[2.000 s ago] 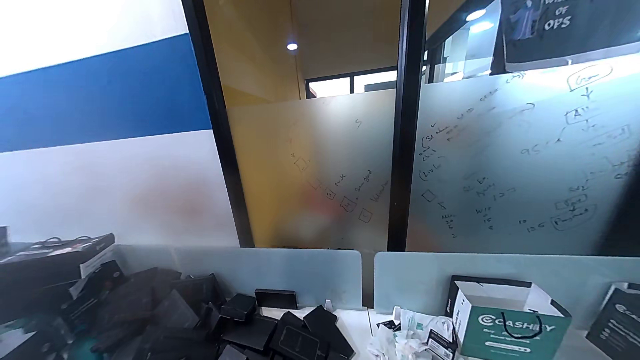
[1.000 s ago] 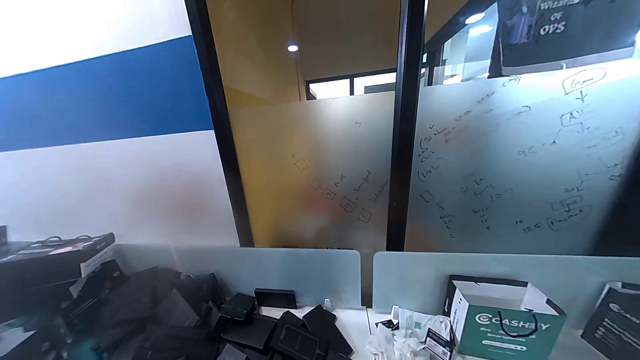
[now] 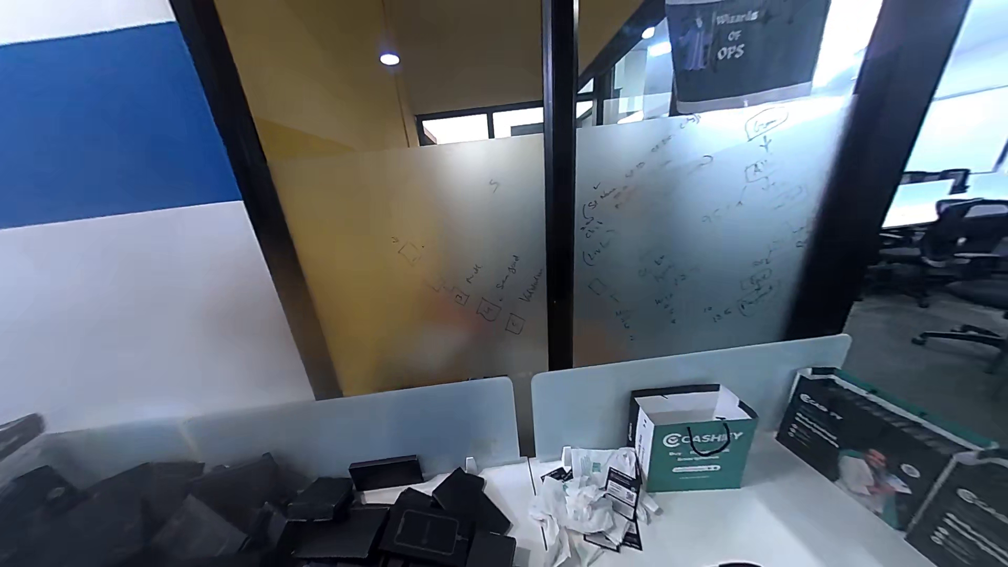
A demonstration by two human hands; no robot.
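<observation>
Neither my left hand nor my right hand shows in the head view, so what they hold is hidden. Dark flat boxes lie in a loose heap at the lower left of a white desk. To their right sits a crumpled bunch of white plastic wrappings with black printed pieces among them. A green and white paper bag with a black cord handle stands upright and open behind, near the desk divider.
Low frosted dividers edge the desk at the back. Large dark printed bags or boxes stand at the right. Behind are a glass partition with handwriting, a hanging dark cloth and an office chair.
The view has swung to the right, bringing in more of the dark printed bags or boxes and the office chair. The things on the desk look unmoved.
</observation>
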